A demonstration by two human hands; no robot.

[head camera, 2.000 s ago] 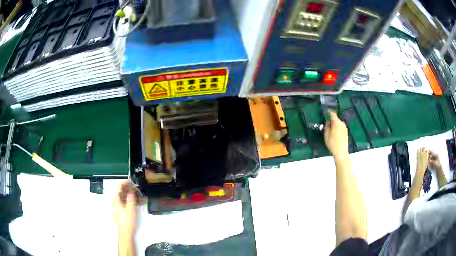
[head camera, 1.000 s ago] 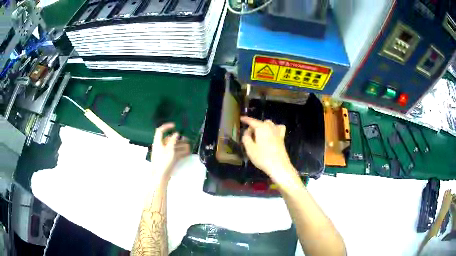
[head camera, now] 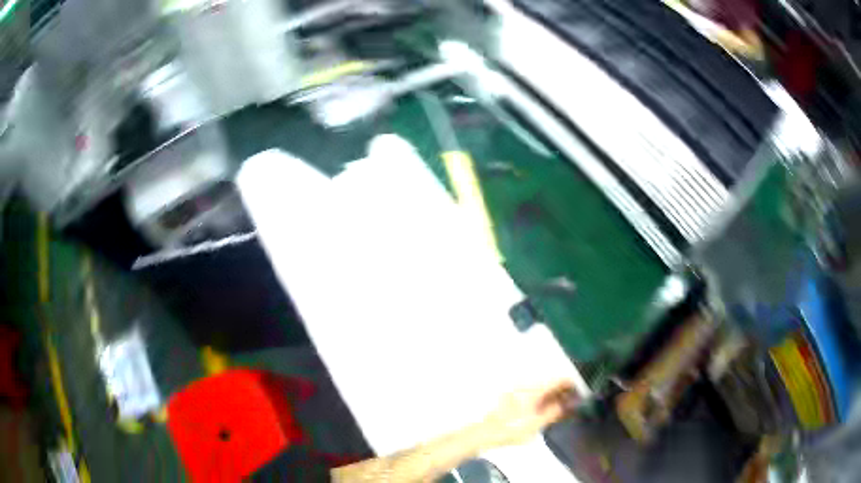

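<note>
The view is tilted and badly blurred. My left hand (head camera: 557, 401) reaches in from the bottom over the edge of the white work sheet (head camera: 368, 274), with its fingers near the press opening. Something dark is by the fingertips, but I cannot tell whether it is held. Tan shapes blur together in the press opening at lower right, and I cannot tell fixture from right hand there. The blue press head (head camera: 821, 316) with its yellow-red label shows at the right edge. A small dark part (head camera: 524, 315) lies at the sheet's edge.
A yellow-handled tool (head camera: 472, 203) lies between the sheet and the green mat (head camera: 590, 250). The stacked white-edged trays (head camera: 628, 123) stand behind the mat. A red-orange object (head camera: 231, 424) is below the bench at lower left, beside a floor with yellow lines.
The camera has swung left and tilted, so the press has moved to the right edge. The right hand, clear over the press before, is no longer distinct. The floor side now shows.
</note>
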